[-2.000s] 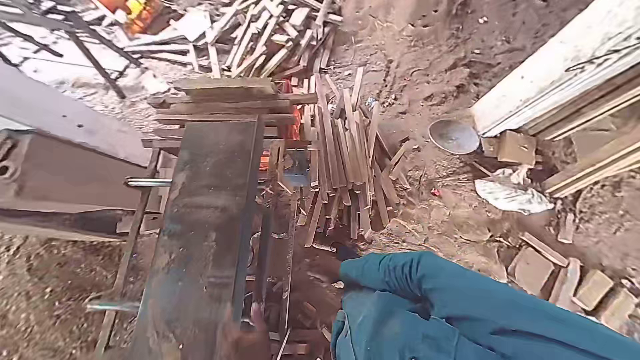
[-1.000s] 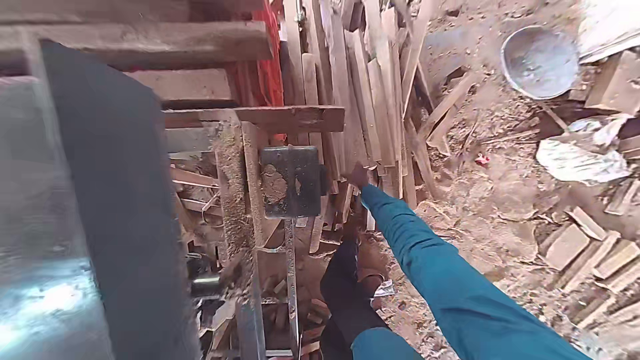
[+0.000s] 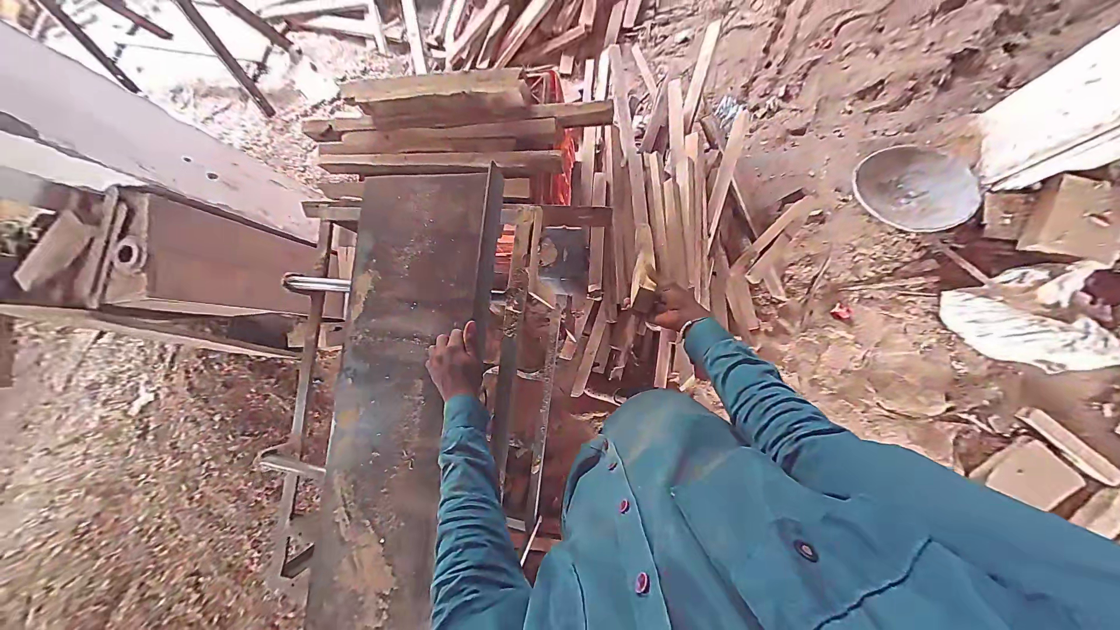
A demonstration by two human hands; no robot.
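My left hand (image 3: 456,360) rests on the right edge of a long dusty metal plate (image 3: 398,376), part of a metal-framed bench; its fingers bend over the raised edge. To the right, my right hand (image 3: 678,308) is closed on the near end of a wooden strip (image 3: 644,267) at the near side of a heap of long wooden strips (image 3: 674,192). The far end of the held strip merges with the heap. Between my hands lie a narrow metal rail (image 3: 512,367) and a dark square block (image 3: 564,261).
Wooden planks (image 3: 446,131) lie stacked across the bench's far end, beside red material (image 3: 554,175). A round metal pan (image 3: 917,188) and a white cloth (image 3: 1032,328) sit on the ground at right. Wood offcuts (image 3: 1037,472) lie at lower right.
My left hand, not visible one second ago, now lies on the plate's edge. My right hand remains at the wooden strips and now grips one. The view has pulled back from the bench.
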